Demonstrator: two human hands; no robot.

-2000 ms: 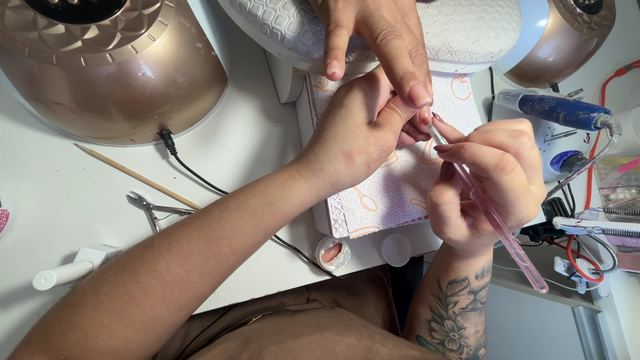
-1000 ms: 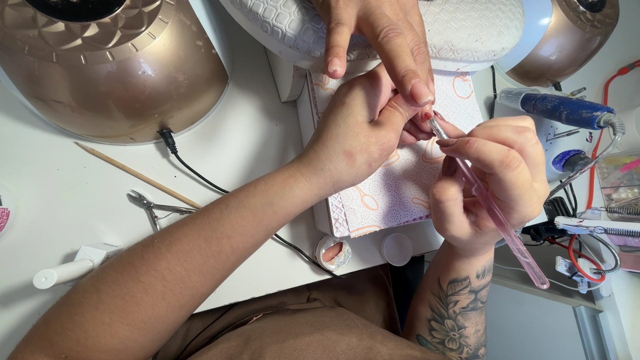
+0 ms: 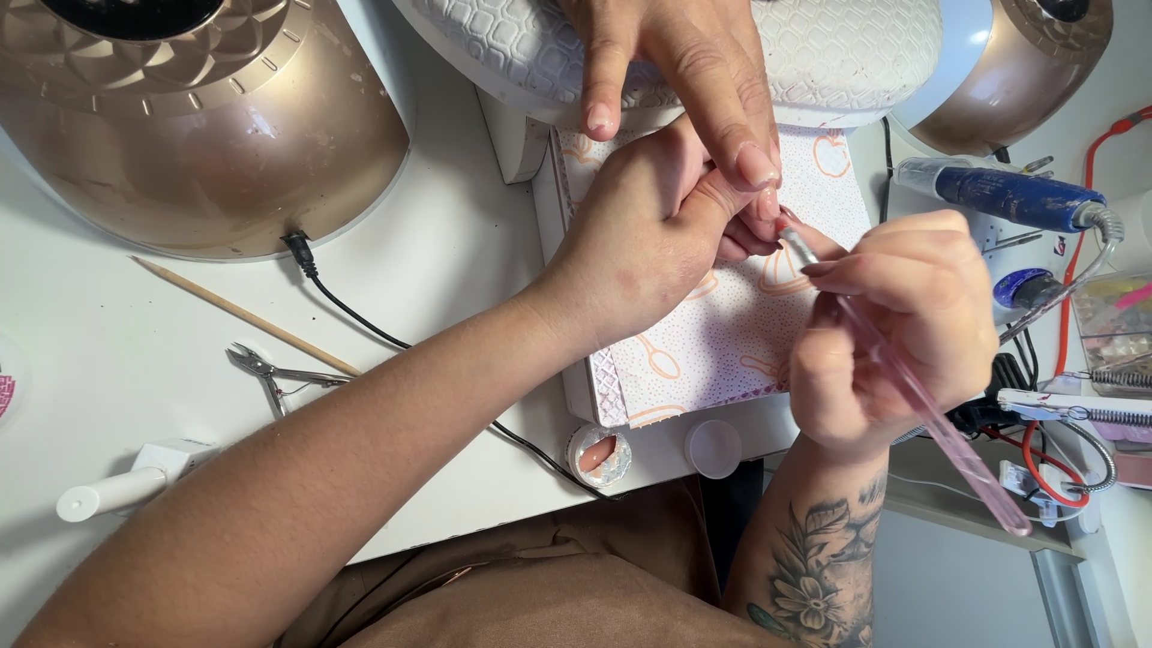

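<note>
Another person's hand (image 3: pixel 697 72) reaches down over the white textured armrest (image 3: pixel 837 58). My left hand (image 3: pixel 630 234) holds a finger of that hand between thumb and fingers. In my right hand (image 3: pixel 900 324) is a nail brush with a pink clear handle (image 3: pixel 936 423), its tip at the held finger's nail. The fingertips partly hide the bristles. Below lies a printed paper towel (image 3: pixel 711 351) with orange kitchen motifs. An open jar of pinkish gel (image 3: pixel 598 457) stands near the table edge, beside a translucent round lid (image 3: pixel 713 448).
A gold nail lamp (image 3: pixel 225 153) with a black cable stands at left, another (image 3: pixel 1017 72) at upper right. A wooden stick (image 3: pixel 243 315), cuticle nippers (image 3: pixel 274 371) and a white bottle (image 3: pixel 117 490) lie at left. A blue nail drill handpiece (image 3: pixel 1017 193) and cables are at right.
</note>
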